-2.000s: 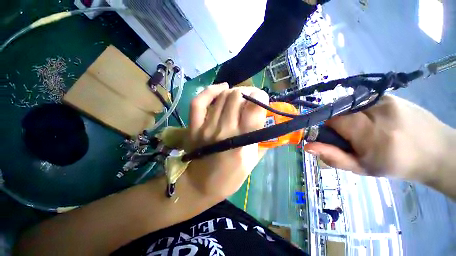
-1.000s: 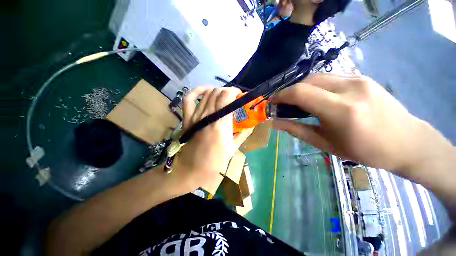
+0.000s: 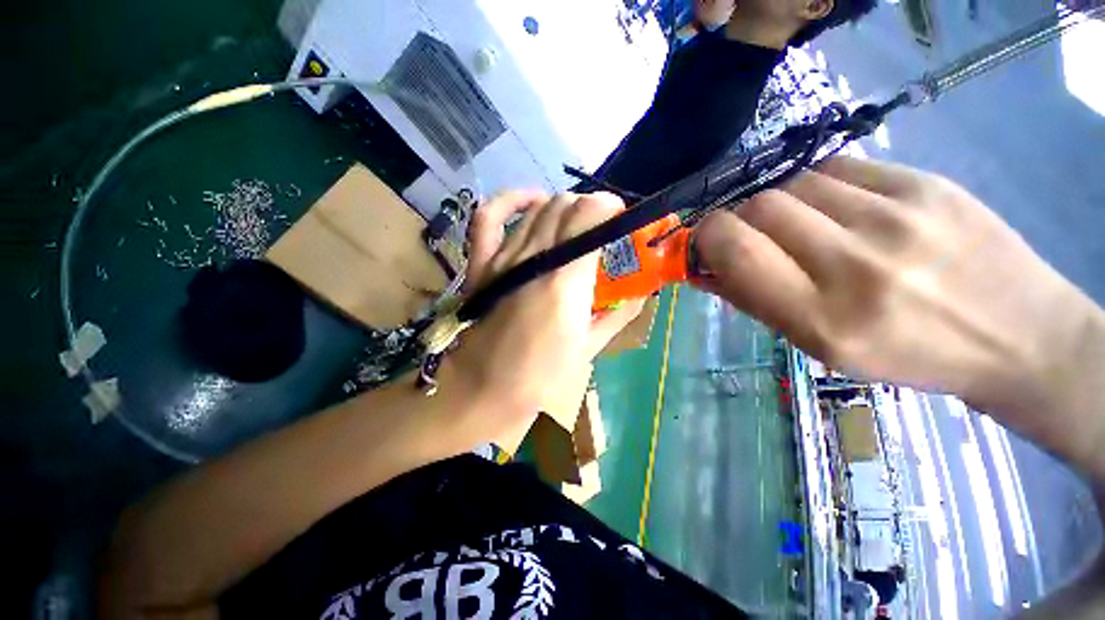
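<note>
An orange electric screwdriver (image 3: pixel 642 264) is held at a tilt in front of me. My left hand (image 3: pixel 533 309) is wrapped around its lower body. My right hand (image 3: pixel 866 260) grips its upper end, and the fingers hide the collar and black end. A black cable bundle (image 3: pixel 727 179) runs alongside the driver and over my left hand. Tan tape (image 3: pixel 444 334) wraps the bundle near the silver screw feed head (image 3: pixel 385 361), which is partly hidden behind my left hand and forearm.
A black plastic housing (image 3: pixel 242 321), scattered screws (image 3: pixel 242 216), a cardboard piece (image 3: pixel 361 248) and a curved pale tube (image 3: pixel 75 230) lie on the green mat. A white feeder (image 3: pixel 533 73) stands beyond, near a person in black (image 3: pixel 697 109). Open boxes (image 3: pixel 570 451) are below. A balancer spring (image 3: pixel 1012 51) is upper right.
The view has shifted. My right hand has moved closer over the driver's upper end, covering the collar and black grip seen before. My left hand keeps its hold.
</note>
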